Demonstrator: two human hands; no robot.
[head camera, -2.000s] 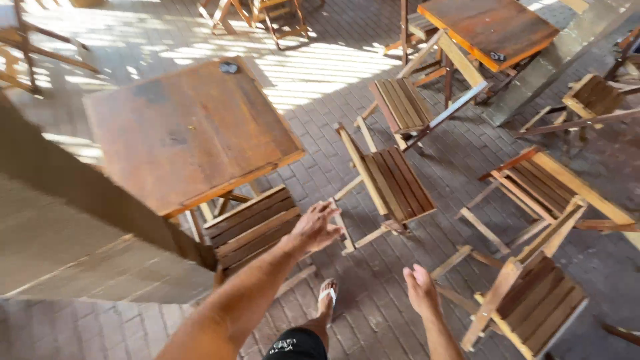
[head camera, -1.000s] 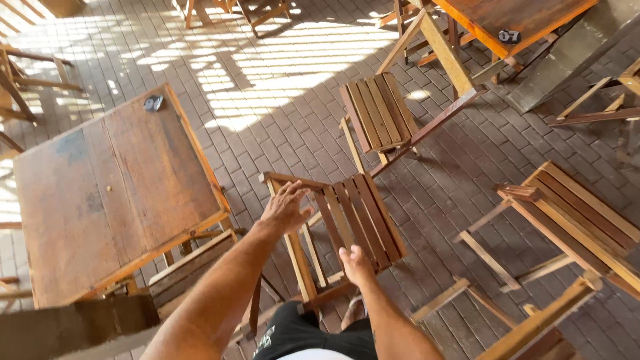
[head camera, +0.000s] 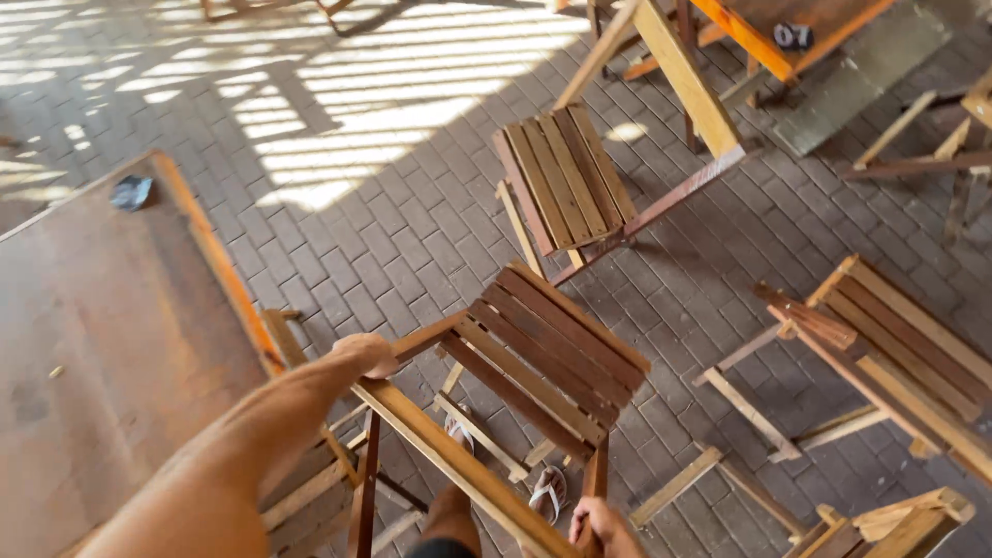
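A wooden folding chair with a slatted seat (head camera: 542, 356) is held between my hands, in front of my legs. My left hand (head camera: 366, 355) grips the upper corner of its frame, where the back rail meets a side piece. Around the side piece at the lower right, my right hand (head camera: 604, 525) is closed. Below the seat, both of my feet in white flip-flops show on the paving. Whether the chair's legs touch the floor I cannot tell.
A wooden table (head camera: 116, 333) stands close on the left, with another chair (head camera: 310, 496) beside it. Ahead is a slatted folding chair (head camera: 570, 178); more stand at right (head camera: 907, 341) and lower right (head camera: 891, 527). Another table (head camera: 806, 31) is at the upper right.
Both hands have closed on the folding chair; two seconds ago they were apart from it. Since one second ago its seat has turned and tilted. The view has shifted.
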